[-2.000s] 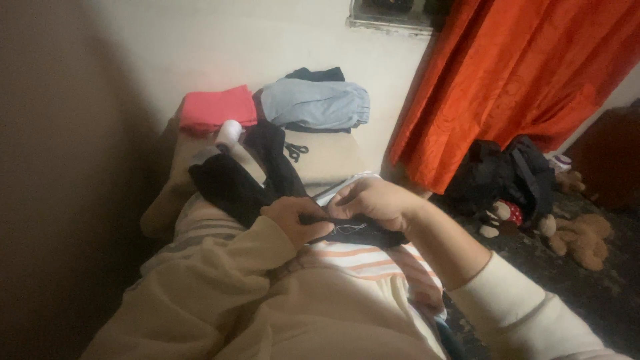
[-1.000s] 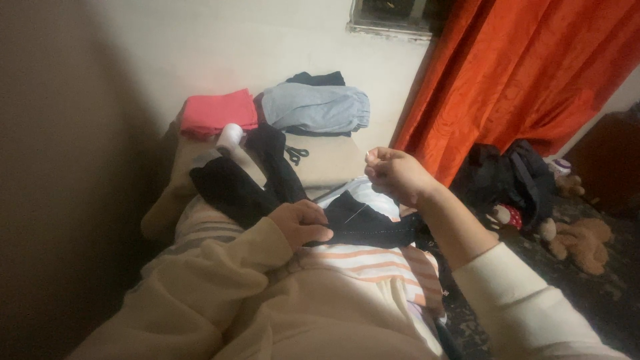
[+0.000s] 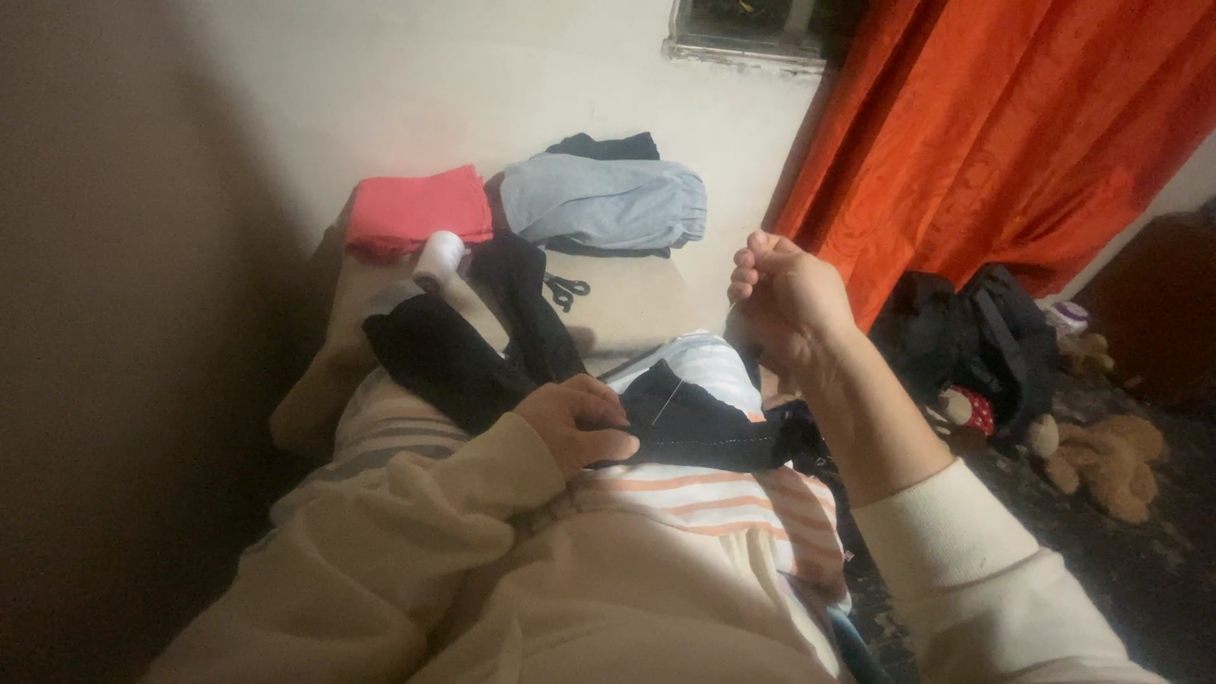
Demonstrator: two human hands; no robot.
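Black fabric (image 3: 703, 432) lies across my lap, with a line of light stitches along its near edge. My left hand (image 3: 581, 425) pinches that edge between thumb and fingers. A pale thread (image 3: 668, 402) rises from the cloth toward the right. Raised above and right of the fabric, my right hand (image 3: 784, 285) has its fingertips pinched together; thread shows just below them, and a needle is too small to make out. More black cloth (image 3: 446, 361) spreads to the left. A white thread spool (image 3: 441, 255) and black-handled scissors (image 3: 565, 289) are beyond it.
Folded pink cloth (image 3: 418, 211) and folded light-blue garment (image 3: 603, 201) rest on a beige cushioned surface (image 3: 636, 294) against the wall. An orange curtain (image 3: 959, 142) hangs at right. A black bag (image 3: 997, 342) and a brown plush toy (image 3: 1107, 465) lie on the dark floor.
My right hand was at the black fabric beside my left hand two seconds ago; it has moved up and away to the right. My left hand stays on the cloth.
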